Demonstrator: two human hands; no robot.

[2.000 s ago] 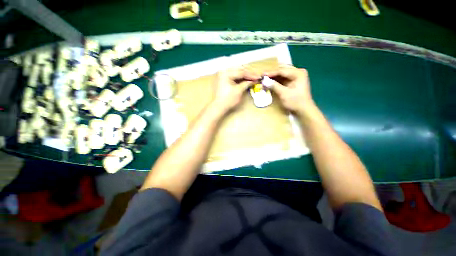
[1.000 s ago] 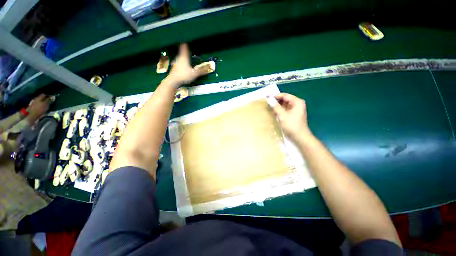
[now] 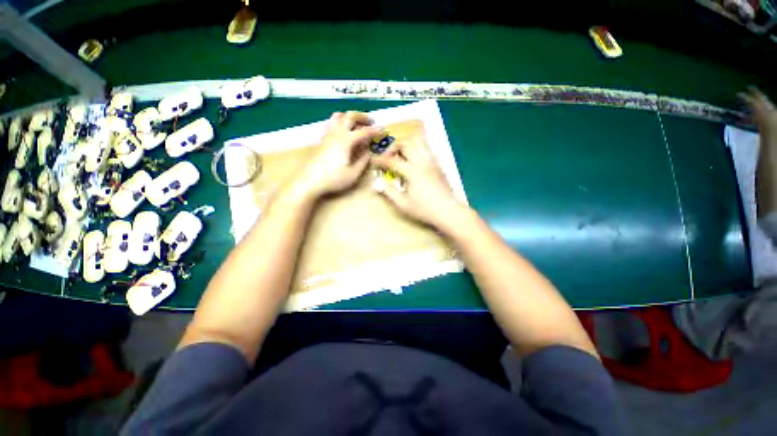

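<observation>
A white housing (image 3: 391, 180) with a yellow inner part is over the upper right of the cardboard mat (image 3: 358, 230), mostly covered by my right hand (image 3: 417, 180). The fingers of my right hand close around it. A small black component (image 3: 382, 144) shows between my two hands, just above the housing. My left hand (image 3: 343, 153) has its fingertips at this black component. Fingers hide the contact points and any wires between the parts.
Many white housings (image 3: 172, 183) with dark marks and wires lie left of the mat. A pale ring (image 3: 236, 163) lies at the mat's upper left corner. Beyond the pale rail (image 3: 477, 91), spaced units (image 3: 606, 42) lie on the green conveyor. Another person's hand (image 3: 756, 109) shows at far right.
My left hand has come back from over the conveyor to the mat. My right hand has moved from the mat's upper right edge inward, and both hands now meet around a housing.
</observation>
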